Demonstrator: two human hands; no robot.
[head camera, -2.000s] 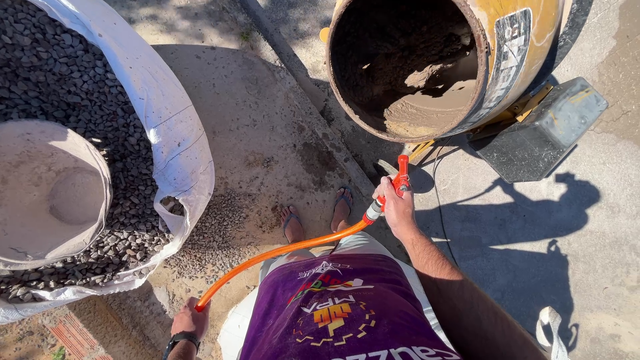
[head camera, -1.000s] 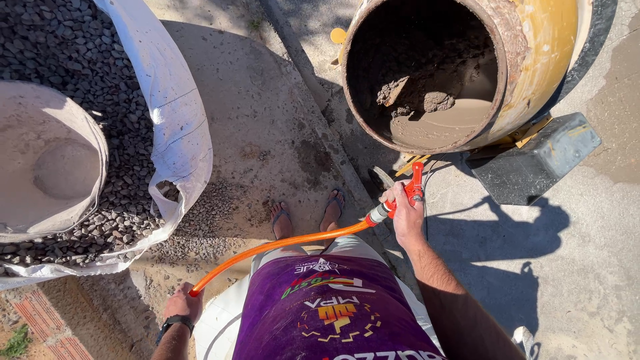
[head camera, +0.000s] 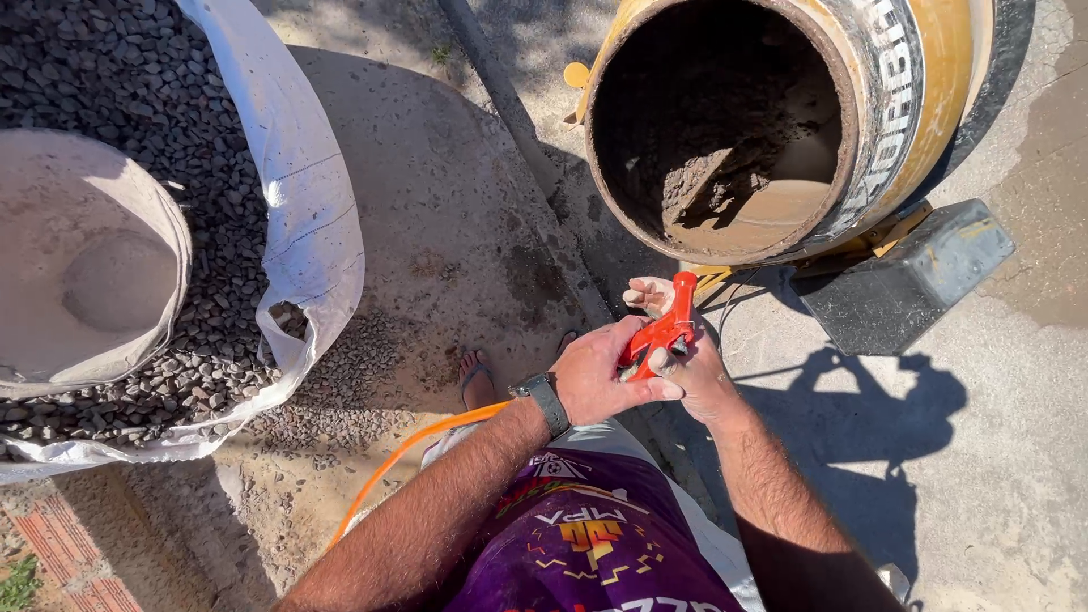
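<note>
My left hand, with a dark watch at the wrist, is closed on the red hose spray gun. Against the gun's other side lies my right hand, its thumb on the gun and some fingers spread beyond it; its exact grip is partly hidden. An orange hose runs from behind my left wrist down along my left forearm. Just beyond the gun is the open mouth of a yellow concrete mixer, with wet grey-brown mix inside the drum.
At the left, a white bulk bag holds gravel and a mortar-caked bucket. A dark box-like housing sits below the mixer's right side. Bricks lie at lower left. My sandalled feet stand on the concrete floor.
My left hand has let go of the orange hose and moved right and up to the spray gun, beside my right hand. My right hand's fingers have opened partly around the gun.
</note>
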